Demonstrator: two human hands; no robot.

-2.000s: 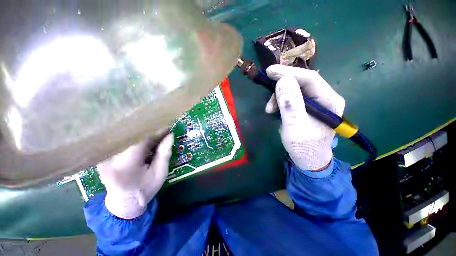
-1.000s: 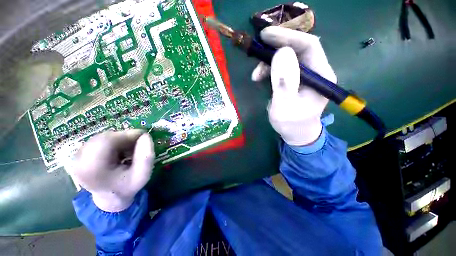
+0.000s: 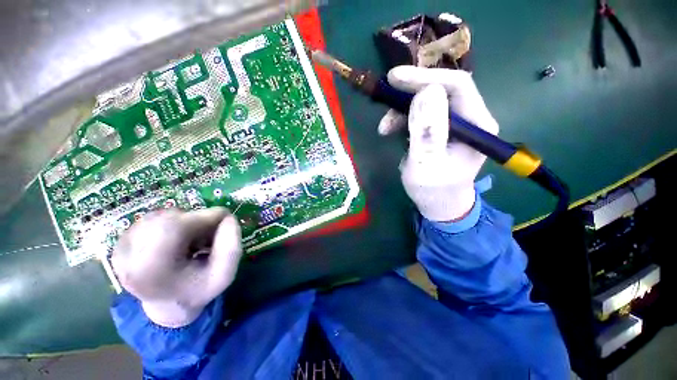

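The green circuit board point(image 3: 256, 167) lies solder side up with its red support point(image 3: 331, 96) showing along the right and lower edges. My left hand point(image 3: 178, 263), white-gloved, is over the board's lower left, thumb and forefinger pinched together. A thin solder wire point(image 3: 30, 249) trails over the mat towards this hand; its end at the fingertips is too blurred to see. My right hand point(image 3: 442, 141), white-gloved, grips the blue-black soldering iron point(image 3: 494, 145) with its yellow band. The iron's tip points up-left over the board's upper right edge; contact cannot be told.
The cloudy extractor hood point(image 3: 133, 44) covers the upper left and the board's far corner. The dark iron stand point(image 3: 427, 41) is just beyond my right hand. Nippers point(image 3: 615, 37) and a small part point(image 3: 547, 72) lie at right on the green mat point(image 3: 579, 133). Racked equipment point(image 3: 623, 252) stands lower right.
Over two seconds the hood has shifted up-left in view, uncovering much of the board. Since one second ago it covers the board's top again. My left hand has moved slightly right and down.
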